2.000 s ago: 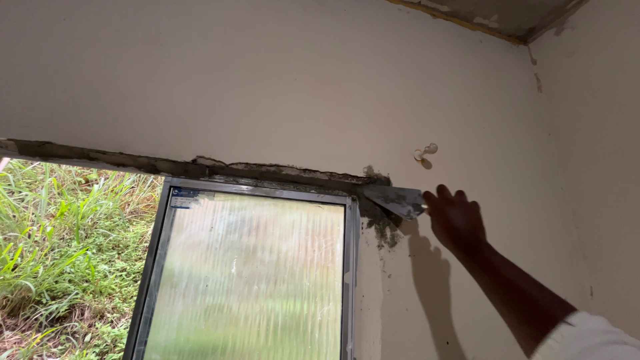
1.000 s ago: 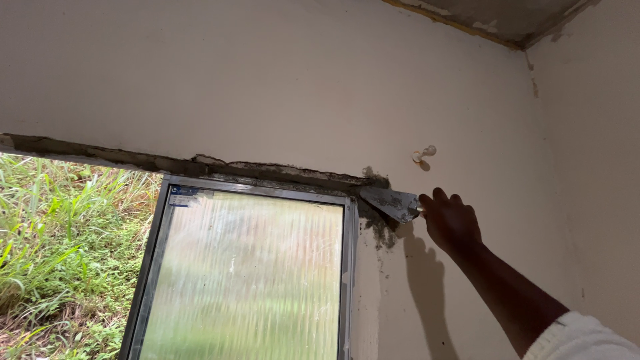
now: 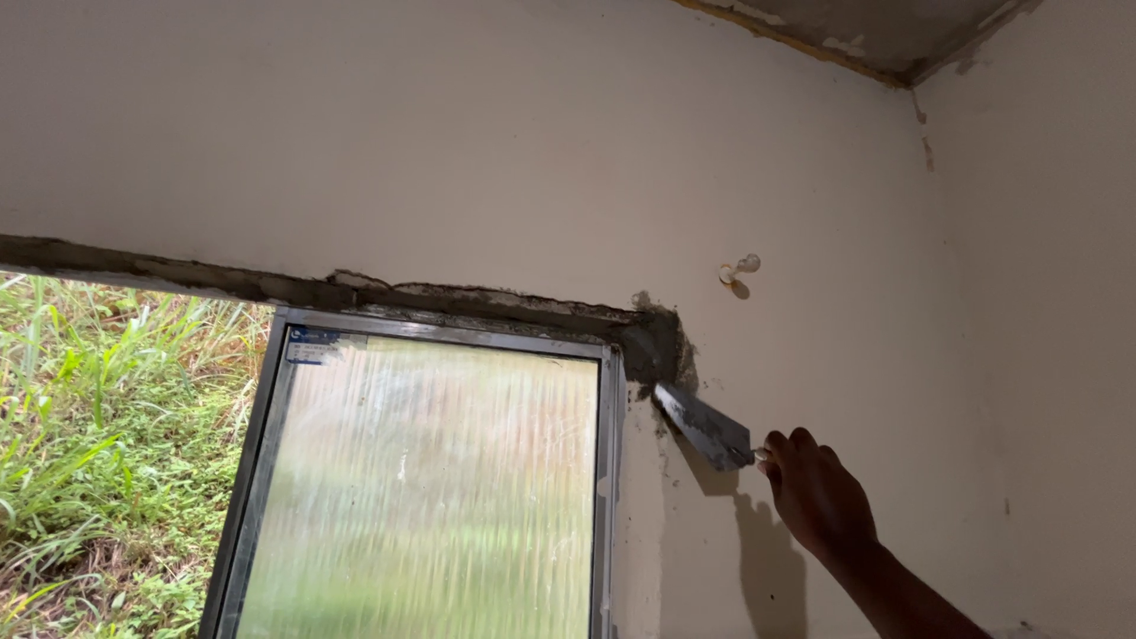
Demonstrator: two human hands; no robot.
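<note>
My right hand grips the handle of a pointed masonry trowel, its blade slanting up and left. The blade's tip is at the lower edge of a patch of wet grey mortar by the top right corner of the window frame. From that patch a rough strip of mortar runs left above the frame. Ribbed glass fills the frame, with a torn label in its upper left corner. My left hand is out of view.
Two small whitish fittings or lumps stick out of the cream wall right of the mortar. The ceiling meets both walls at the upper right. Grass and weeds show through the opening at left.
My right hand and the trowel have moved down from the mortar patch at the corner. The blade covered part of that patch before, and more of it shows now.
</note>
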